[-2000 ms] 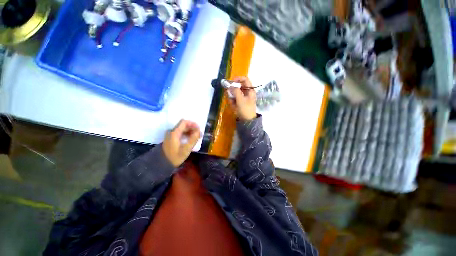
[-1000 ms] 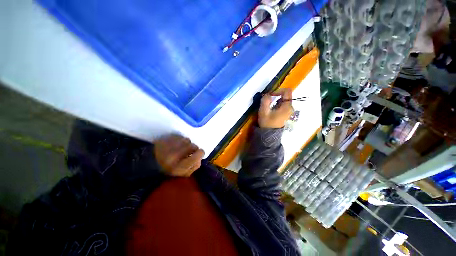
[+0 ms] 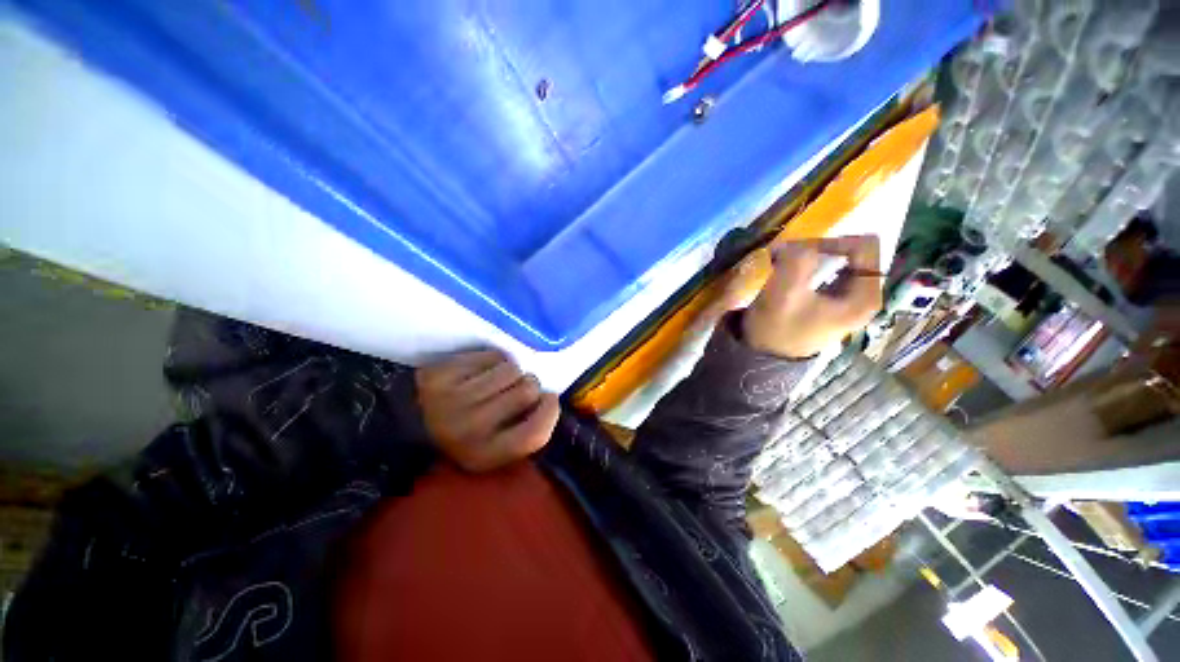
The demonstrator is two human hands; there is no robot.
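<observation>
My right hand [image 3: 809, 300] is closed around a lamp base assembly [image 3: 832, 269]. Only a small white part shows between the fingers, with a thin dark red wire sticking out to the right. The hand is over the orange tape [image 3: 864, 179], beside a small black tool [image 3: 735, 246] at the black strip. My left hand [image 3: 487, 409] is curled near the table's front edge, close to my body. Its fingertips are turned in, and whether it holds anything is hidden.
A large blue tray [image 3: 427, 142] fills the upper left, with a white wired base [image 3: 835, 29] inside. White sheet [image 3: 220, 226] lies below the tray. Clear blister trays [image 3: 861, 459] are stacked at right; more [image 3: 1055, 117] stand at upper right. A person [image 3: 1145, 265] is at far right.
The view has turned and moved closer, so the blue tray looks larger. My right hand shows farther right, still holding the lamp base. My left hand stays curled near the edge.
</observation>
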